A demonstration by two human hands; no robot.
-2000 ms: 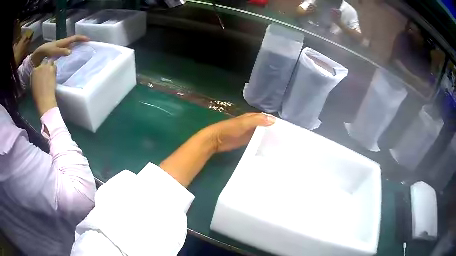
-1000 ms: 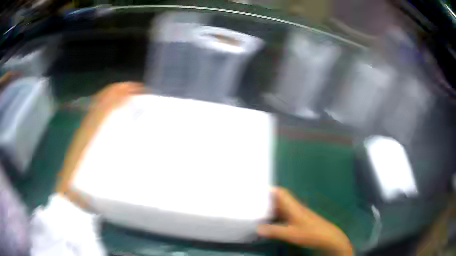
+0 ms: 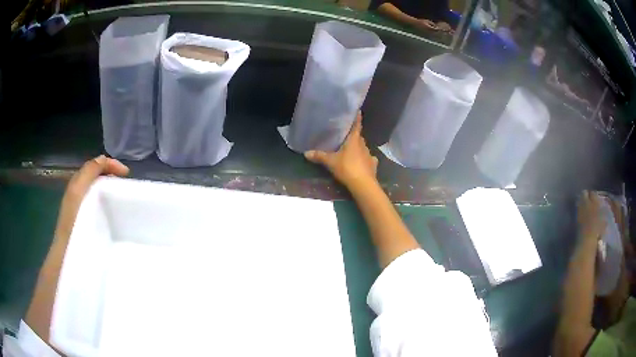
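Observation:
A white foam tray (image 3: 209,279) lies open side up on the green bench in front of me, its lower edge cut off by the picture. My left hand (image 3: 91,181) holds its far left corner. My right hand (image 3: 349,157) reaches over the metal strip to the conveyor, with thumb and fingers at the bottom of an upright bagged product (image 3: 333,90). This bag's top stands open. Two more bagged products stand at the left, one open-topped (image 3: 131,90) and one with a brownish top showing (image 3: 194,104).
More bagged products stand to the right on the belt (image 3: 436,115), (image 3: 515,136). A white stack of bags (image 3: 496,237) lies on the bench beside a black smartphone (image 3: 453,244). A neighbour's hands (image 3: 593,223) hold a bag at the right. Another person's arms show across the belt.
The tray has gone from blurred and tipped to lying open side up. My right hand has left its near right edge and moved forward to the bagged product. My left hand remains on the tray.

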